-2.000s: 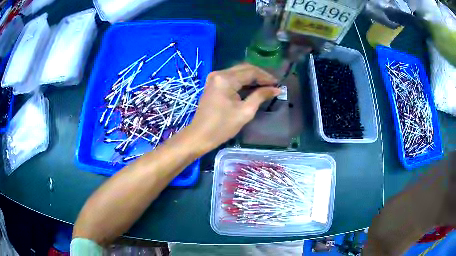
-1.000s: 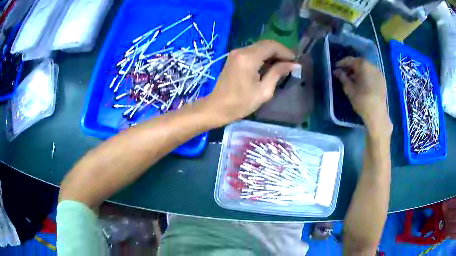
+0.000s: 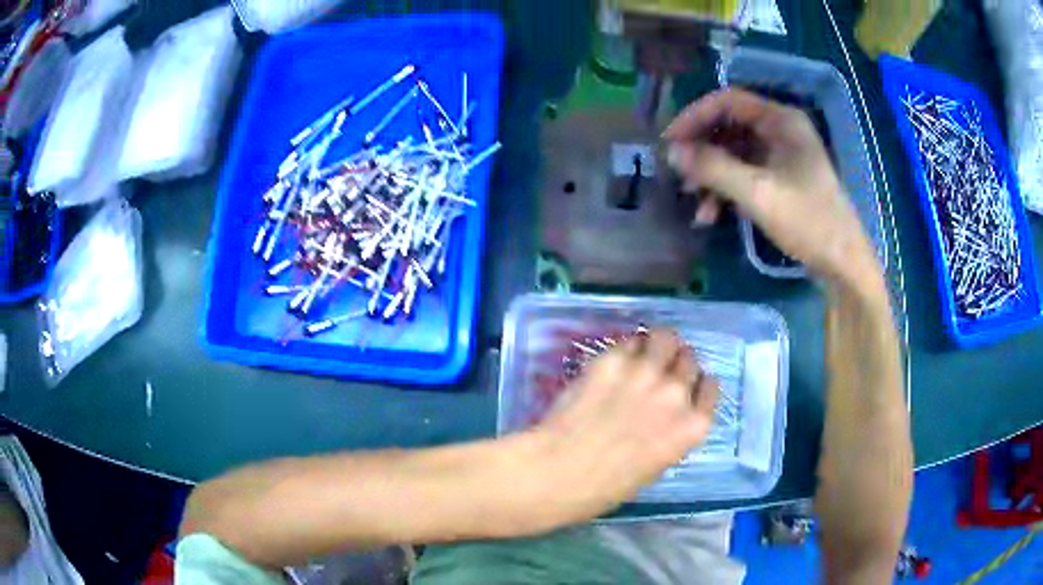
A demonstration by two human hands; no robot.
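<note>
The green hand press has a brown-grey base plate [image 3: 589, 234] and a narrow grey ram [image 3: 653, 97]. A small silvery fixture with a dark slot [image 3: 630, 171] sits on the plate. My right hand [image 3: 749, 166] is bare, fingers bent, just right of the fixture; whether it pinches a small piece cannot be told. My left hand [image 3: 641, 400] is bare and reaches into the clear rod box [image 3: 764, 423], fingertips down among white red-ended rods [image 3: 589, 349]; its hold on a rod is hidden. The clear black-parts box [image 3: 846, 103] is partly behind my right hand.
A large blue tray [image 3: 343, 357] of loosely heaped rods stands left of the press. A smaller blue tray [image 3: 972, 334] of rods stands far right. Whitish lidded boxes [image 3: 172, 97] and a clear bag or box [image 3: 94, 286] lie at the left. A yellow object [image 3: 898, 25] is upper right.
My left hand has moved from the fixture down into the rod box. My right hand has moved from the black-parts box left to beside the fixture. The view has shifted slightly.
</note>
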